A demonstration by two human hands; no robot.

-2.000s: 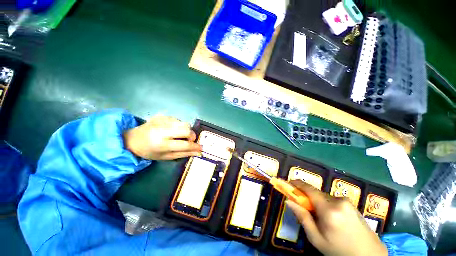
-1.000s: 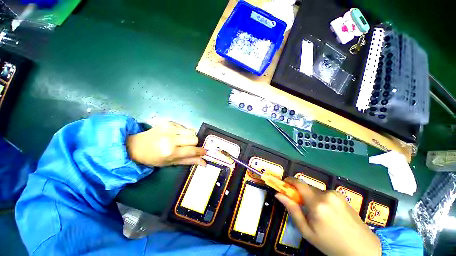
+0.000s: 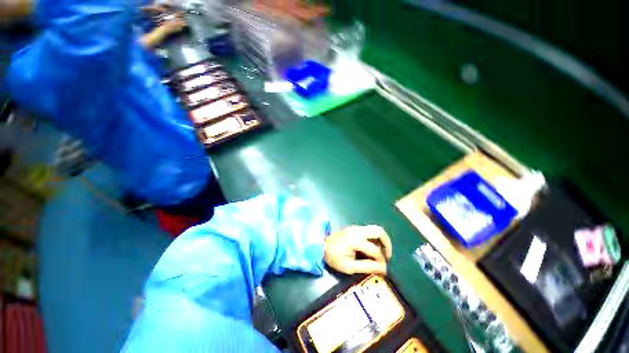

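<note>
My left hand point(image 3: 358, 249) is curled at the upper edge of the black phone tray point(image 3: 422, 335), beside the camera end of the nearest orange-rimmed phone housing point(image 3: 352, 318). Nothing shows in its fingers, but blur hides whether they pinch a small part. The housing lies in the tray with its pale inside facing up. Part of a second orange-rimmed housing point(image 3: 412, 347) shows at the bottom edge. My right hand and the orange-handled tool are not in view.
A strip with black dots point(image 3: 441, 272) lies right of the tray. A blue parts bin point(image 3: 472, 209) stands on a wood board point(image 3: 414, 200), next to a black supply tray point(image 3: 510, 258). Another worker's blue sleeve point(image 3: 117, 103) and a tray of several phones point(image 3: 260, 124) are at upper left.
The view has swung to the left and is blurred. My right hand and the orange tool have left the picture. The other worker and second phone tray have come into view.
</note>
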